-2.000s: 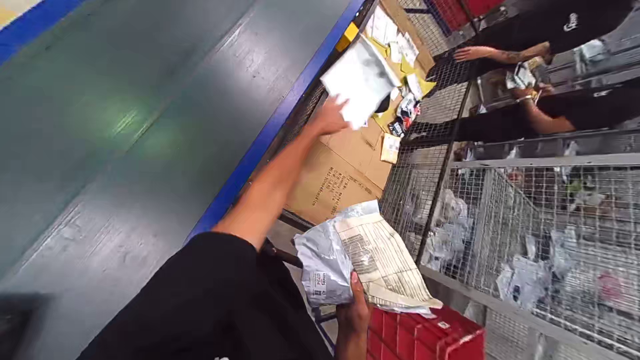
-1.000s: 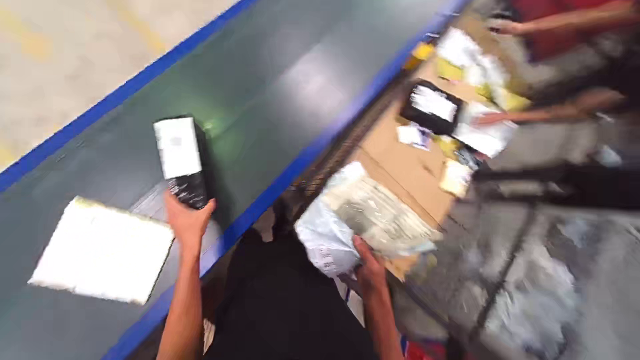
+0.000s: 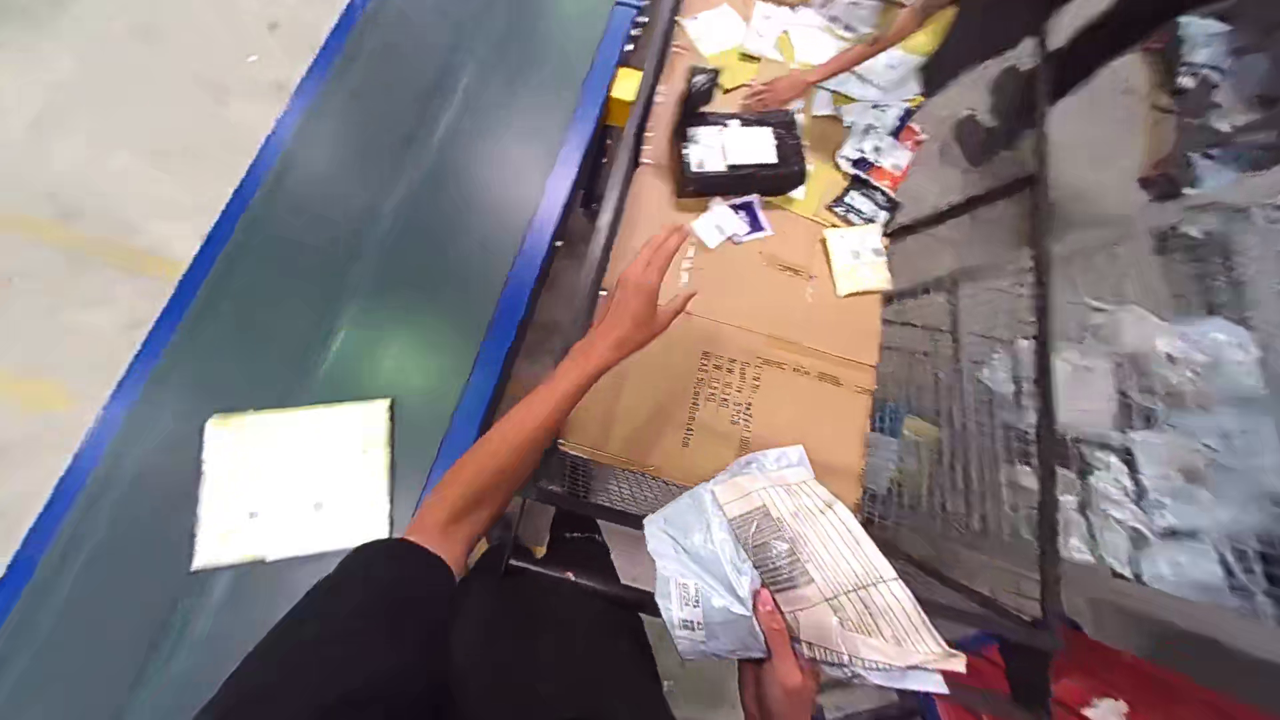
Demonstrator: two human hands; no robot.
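My left hand (image 3: 640, 300) reaches over a cardboard sheet (image 3: 730, 400), fingers spread and holding nothing. Just beyond its fingertips lie a small white packet (image 3: 716, 226) and a purple and white packet (image 3: 750, 217). Farther up is a black-wrapped parcel (image 3: 740, 155) with white labels. At the bottom my right hand (image 3: 782, 650) grips a grey-white plastic mailer (image 3: 700, 560) together with a pale, line-printed parcel (image 3: 840, 570), thumb on top. A flat white, yellow-edged parcel (image 3: 292, 483) rests on the green conveyor belt (image 3: 420, 250) at left.
Another person's hand (image 3: 785, 92) touches the cardboard at the top, beside white and yellow mailers (image 3: 870, 75). A pale yellow packet (image 3: 857, 260) lies at the sheet's right edge. Wire mesh (image 3: 960, 350) and many plastic-wrapped parcels (image 3: 1170, 430) are to the right. A blue rail (image 3: 520, 290) edges the belt.
A second ago my left hand held a black parcel with a white label over the belt; now it is empty above the cardboard. My right hand keeps its parcels. The view has shifted.
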